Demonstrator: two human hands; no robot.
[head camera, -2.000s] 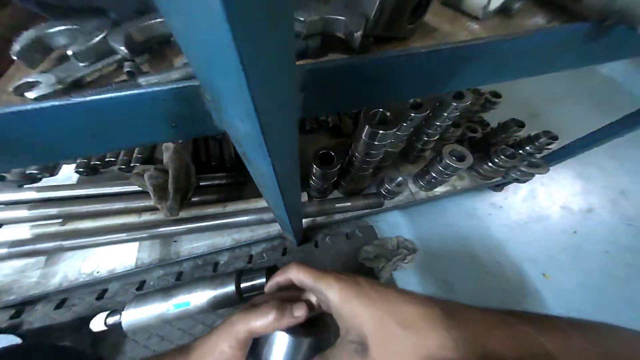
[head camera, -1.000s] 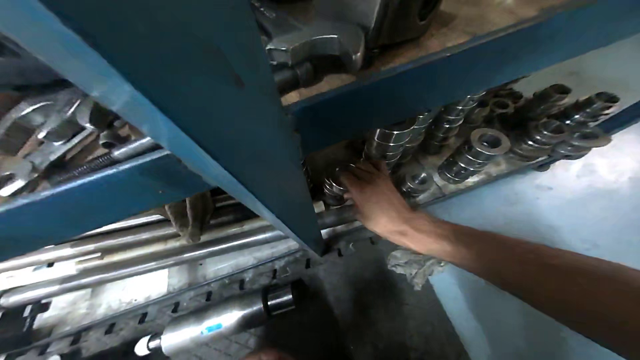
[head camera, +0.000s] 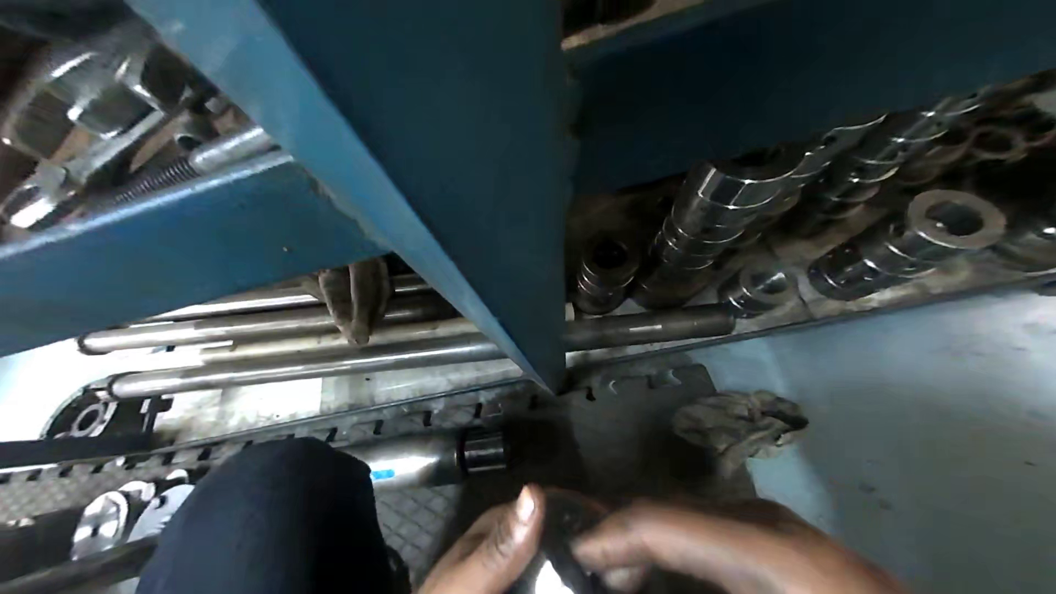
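Observation:
Low in the view, my left hand (head camera: 495, 540) is closed around a shiny dark metal cylindrical part (head camera: 554, 569), its thumb pointing up. My right hand (head camera: 701, 544) touches the same part from the right with its fingers; the lower part of the piece is cut off by the frame edge. Left of my hands, a metal cylinder with a black end and a blue mark (head camera: 421, 455) lies on the ribbed black mat. Stacks of metal rings (head camera: 718, 214) stand on the bottom shelf, a short ringed sleeve (head camera: 606, 268) nearest the post.
A blue steel post (head camera: 487, 190) and a blue crossbar (head camera: 165, 247) stand close in front. Long metal bars (head camera: 313, 363) lie on the bottom shelf with a work glove (head camera: 356, 299) over them. A crumpled rag (head camera: 742, 425) lies at the mat's edge. My knee (head camera: 272, 520) is at lower left.
One second ago my right hand reached among the ring stacks on the bottom shelf; it has come back down to the part by my left hand. The view has shifted closer to the post.

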